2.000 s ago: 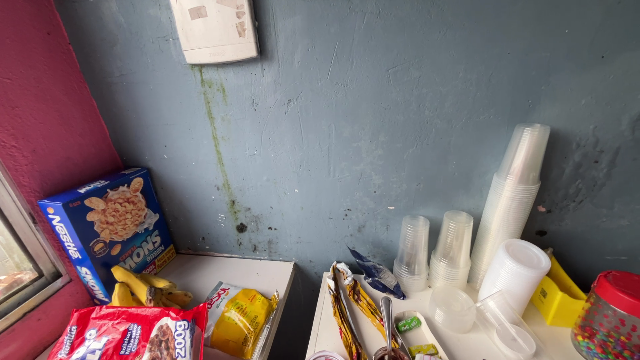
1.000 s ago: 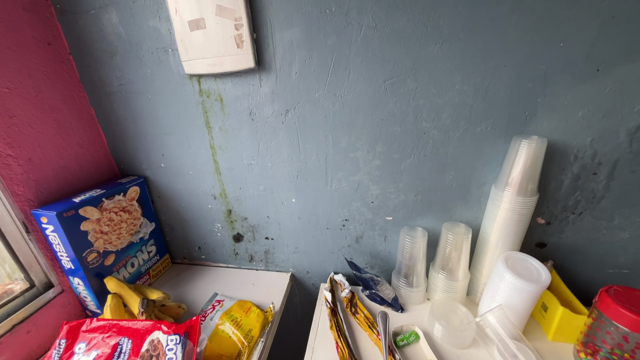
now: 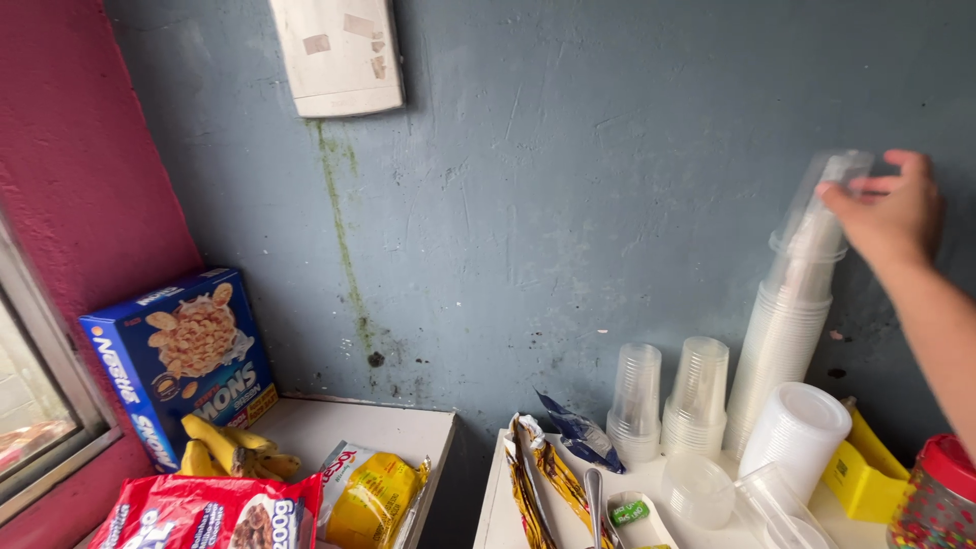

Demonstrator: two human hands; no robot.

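Note:
My right hand [image 3: 888, 202] reaches in from the right edge, its thumb and fingers around a clear plastic cup [image 3: 827, 191] at the top of the tall stack of clear cups [image 3: 789, 328]. Both hand and cup are blurred. The held cup is raised partly out of the stack and leans the same way. Two shorter stacks of clear cups [image 3: 634, 400] [image 3: 695, 396] stand to the left. White plastic tubs [image 3: 797, 435], nested together, stand in front of the tall stack. My left hand is out of view.
A cereal box [image 3: 194, 351], bananas [image 3: 229, 450], a red chocolate cereal bag [image 3: 206, 515] and a yellow packet [image 3: 374, 496] are on the left surface. Opened wrappers [image 3: 560, 488], a spoon [image 3: 594, 499], a yellow holder [image 3: 865, 465] and a red-lidded jar [image 3: 934, 496] are on the right one.
My right hand has come into view from the right and taken hold at the top of the tall cup stack. The upper cups have risen from where they sat.

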